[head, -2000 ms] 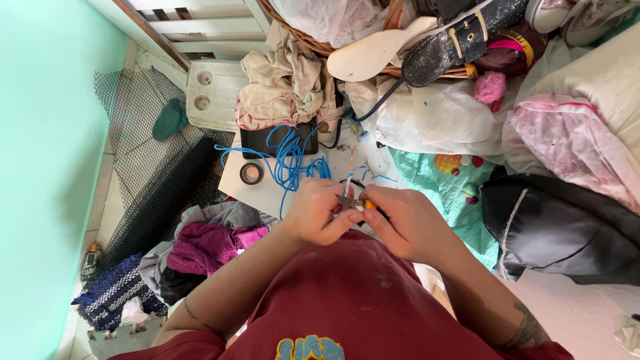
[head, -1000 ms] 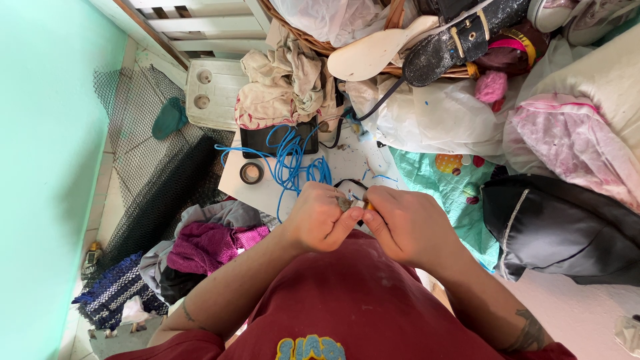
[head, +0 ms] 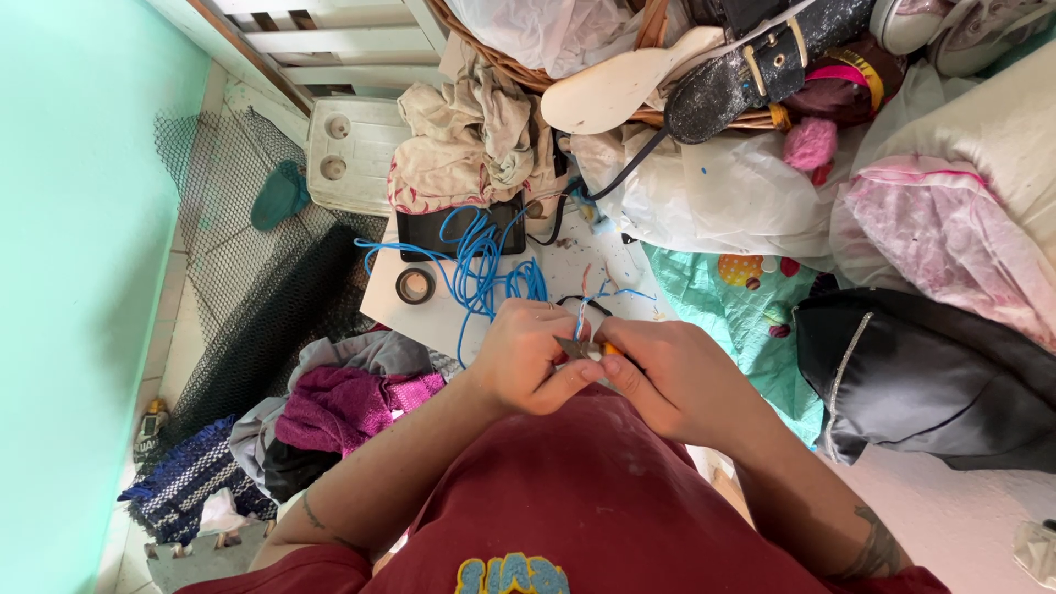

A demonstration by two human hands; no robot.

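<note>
Close in front of the red shirt, my left hand [head: 532, 359] pinches a thin cable [head: 582, 318] whose stripped end shows fine orange and white wires pointing up. My right hand [head: 681, 375] grips a small knife by its orange-yellow handle [head: 611, 350], most of it covered by fingers. Its short metal blade [head: 573, 348] lies against the cable beside my left thumb. Beyond my left hand, a tangled blue cable [head: 483, 264] rests on a white board [head: 429, 318], near a roll of black tape [head: 415, 285]. Blue offcuts [head: 615, 290] lie past the hands.
A black tray-like object [head: 417, 235] sits under crumpled beige cloth [head: 462, 140]. Rolled black mesh [head: 272, 305] and heaped clothes [head: 334, 408] are at left. A wicker basket [head: 528, 78] with shoes stands at the back. Plastic bags [head: 742, 198] and a black bag [head: 916, 371] lie at right.
The blade and the wires are more visible between the fingers than one second ago, as my hands have shifted slightly. Both hands stay close together in front of the shirt.
</note>
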